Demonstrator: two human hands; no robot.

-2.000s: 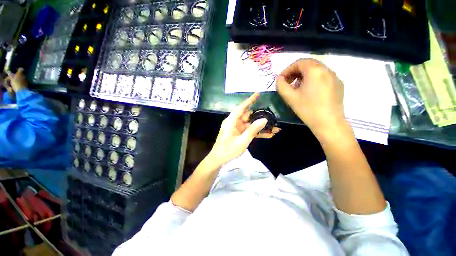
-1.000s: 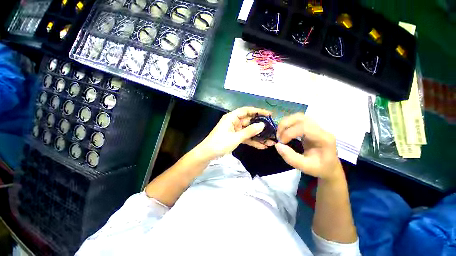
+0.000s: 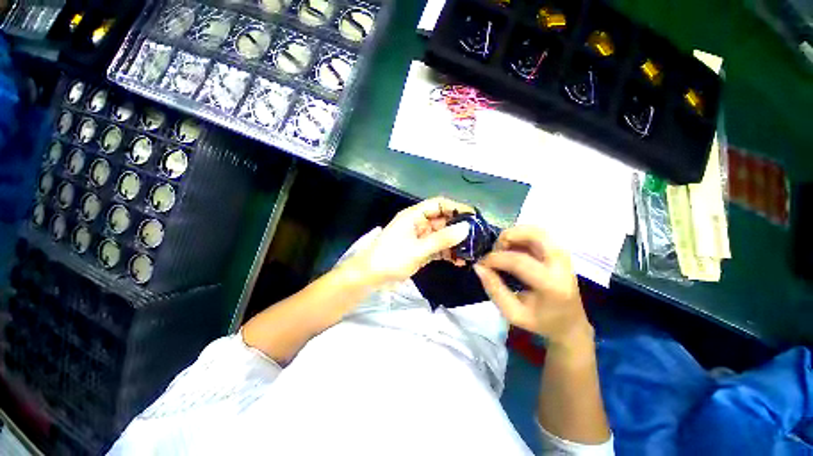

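Note:
My left hand [image 3: 412,239] holds a round black housing [image 3: 475,239] in its fingertips, above my lap and in front of the bench edge. A thin pale curved line, perhaps a wire, shows on the housing. My right hand [image 3: 532,278] is at the right side of the housing with thumb and fingers pinched together. Whether the fingertips grip a wire or the housing's rim is too small to tell.
A black pocket tray [image 3: 570,125] with yellow parts and wired units lies on white paper [image 3: 499,147], beside a pink-red wire pile [image 3: 463,100]. A clear blister tray [image 3: 332,125] and a tray stack [image 3: 169,294] stand left. Cream strips [image 3: 695,227] and a plastic bag [image 3: 655,233] lie right.
My right hand has come from the wire pile down to the housing and stays there. My left hand still holds the housing, now turned somewhat. The camera view has shifted and rotated.

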